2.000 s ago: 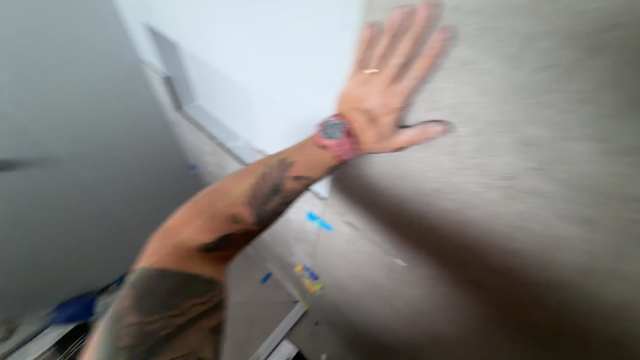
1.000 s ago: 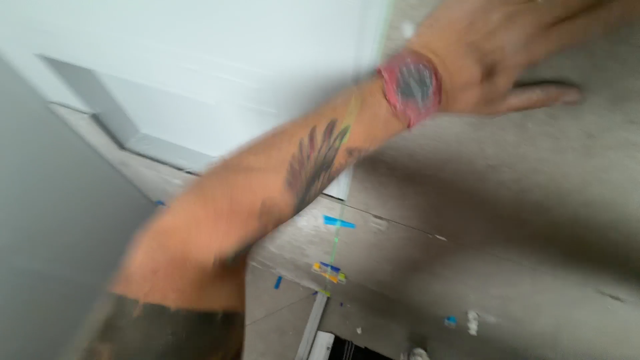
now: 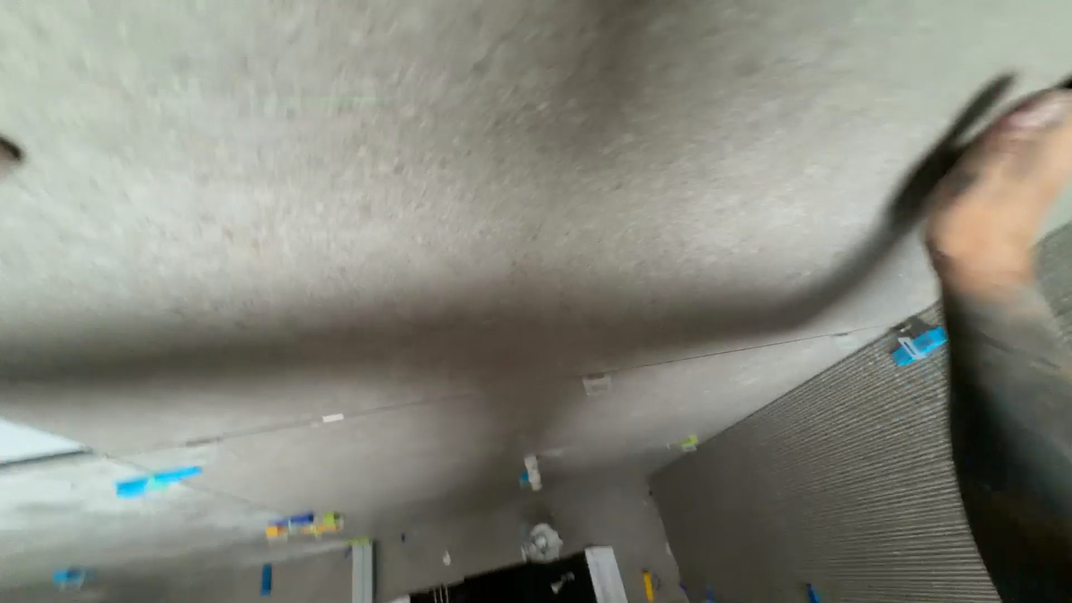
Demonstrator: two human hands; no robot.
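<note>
A large grey, stone-like panel (image 3: 469, 209) fills most of the view, with broad shadows across it. At the right edge, my right hand (image 3: 1005, 184) is raised against or close to this panel; blur and the frame edge hide its fingers. The tattooed forearm runs down to the lower right corner. Of my left hand, only what may be a dark fingertip shows at the left edge, too little to tell. A thin joint (image 3: 712, 356) crosses below the panel, with a small whitish piece (image 3: 597, 384) on it.
Blue tape (image 3: 157, 481) and yellow and blue pieces (image 3: 306, 525) sit at lower left. A ribbed grey wall surface (image 3: 821, 469) stands at right, with blue tape (image 3: 919, 346) near its upper edge. A round whitish fitting (image 3: 543, 543) and a black object (image 3: 511, 584) are at bottom.
The view has swung to the right. The left arm with the pink watch, stretched over the panel before, has left the view almost wholly. The right forearm and hand now show at right.
</note>
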